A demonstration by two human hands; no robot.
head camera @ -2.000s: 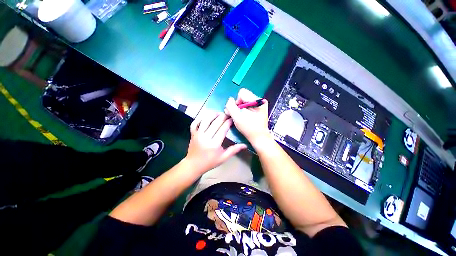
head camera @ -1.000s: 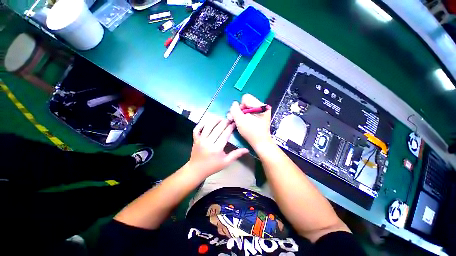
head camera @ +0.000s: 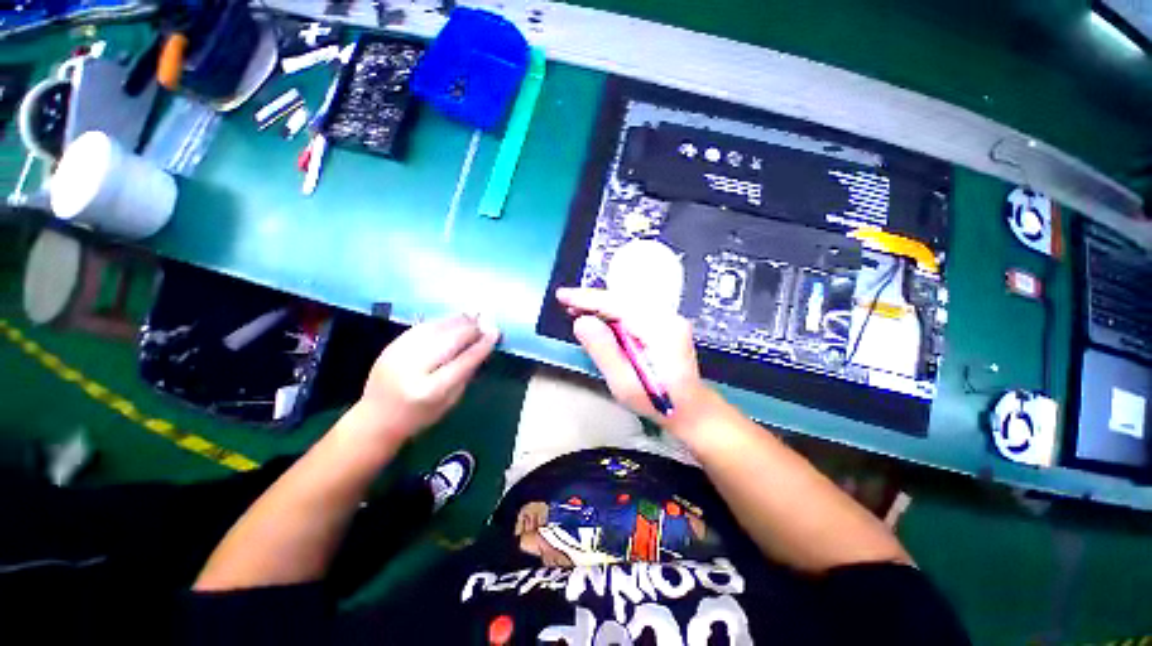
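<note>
The opened laptop base (head camera: 758, 360) lies on a black mat (head camera: 575, 252); its battery pack (head camera: 783, 183) runs along the far edge and an orange ribbon cable (head camera: 900, 242) shows at the right. My right hand (head camera: 642, 347) holds a slim pink-red pen-like tool (head camera: 642, 364) across the palm, over the near left edge of the base. My left hand (head camera: 430, 369) is at the bench's front edge, left of the mat, with thumb and fingertips pinched together. Something tiny and pale may be at its fingertips, too small to tell.
A blue bin (head camera: 471, 70), a green strip (head camera: 514, 136) and a screw tray (head camera: 374, 96) stand at the back left. A white container (head camera: 111, 187) is far left. Two fans (head camera: 1023, 427) and a laptop (head camera: 1112, 347) are on the right. Another person's shoe (head camera: 450, 476) shows below the bench.
My hands have moved apart. My left hand has turned from flat to pinched; the tool in my right hand now slants back along the palm. The view has shifted, with the laptop base further left.
</note>
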